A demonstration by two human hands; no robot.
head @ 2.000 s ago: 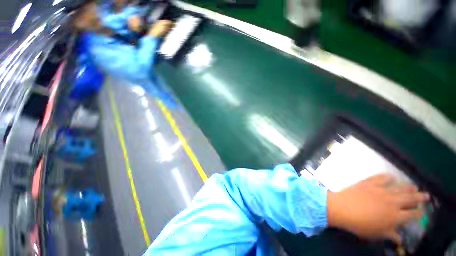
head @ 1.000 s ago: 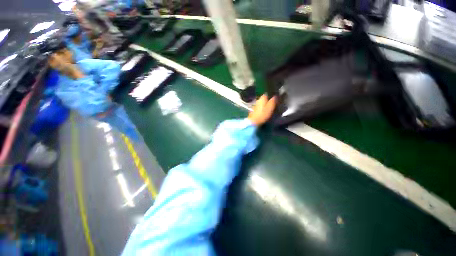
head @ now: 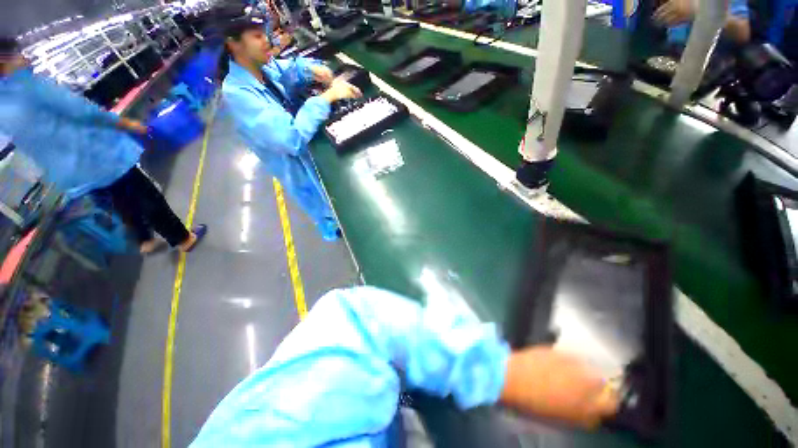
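Observation:
A black tray [head: 658, 328] with a flat grey tablet unit [head: 599, 302] in it lies or is held at the right, blurred, overlapping the white rail. It cannot be told whether it rests on the bench. My left hand [head: 564, 385], bare and in a light blue sleeve, reaches over the tray's lower end. Its fingers are blurred, so whether they grip anything cannot be told. My right hand is not in view.
A white post [head: 551, 87] stands on the chipped rail [head: 468, 149]. More black trays [head: 472, 87] lie on the green lane beyond. A worker [head: 271, 105] handles a tray [head: 366, 122] on the bench. Another person [head: 66, 131] stands in the aisle at left.
My left hand has moved down and right from the dark tray's left edge to over a tray's lower end. The tray shows nearer and lower. The person in the aisle has come into view.

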